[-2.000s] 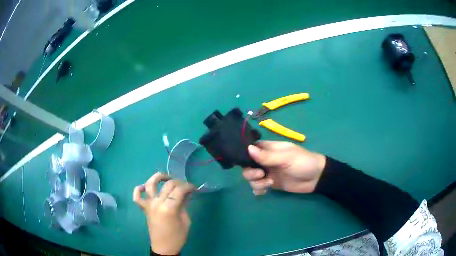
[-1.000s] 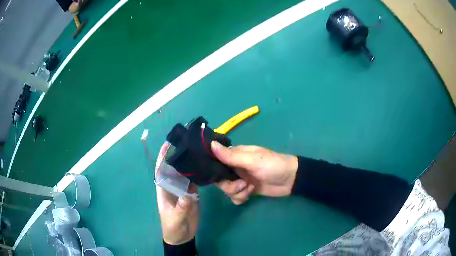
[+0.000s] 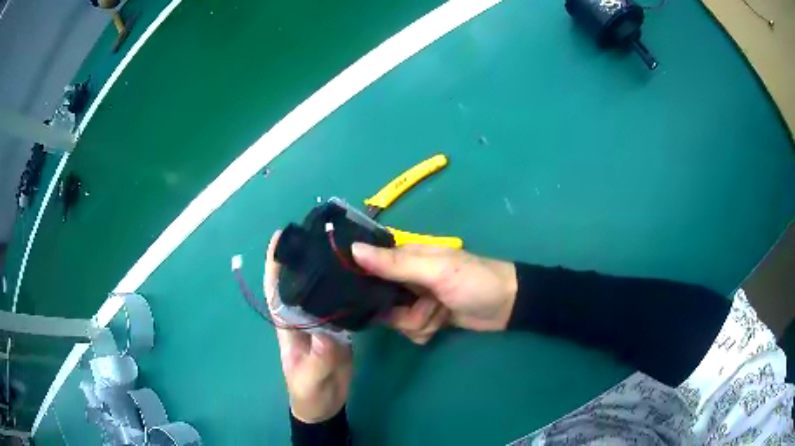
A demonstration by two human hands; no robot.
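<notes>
A black motor unit is held between my hands, its stub pointing up and left. My right hand grips its right side, thumb on top. My left hand is under and around its left side, fingers partly hidden, holding a grey curved sleeve against it. A sleeve edge also shows at the unit's upper right. A thin lead with a white connector hangs out left; a second small white plug lies on top of the unit. Yellow-handled cutters lie behind, partly hidden by my right hand and the unit.
Loose grey sleeves are piled at lower left. A spare black unit lies at upper right, beside a cardboard sheet. A white rail borders the green belt. Dark parts and part of a person's hand show at far upper left.
My left hand has moved from beside the unit to under it, bringing the sleeve around the unit. The lead's connector now hangs left. The view has shifted, so the spare unit sits higher.
</notes>
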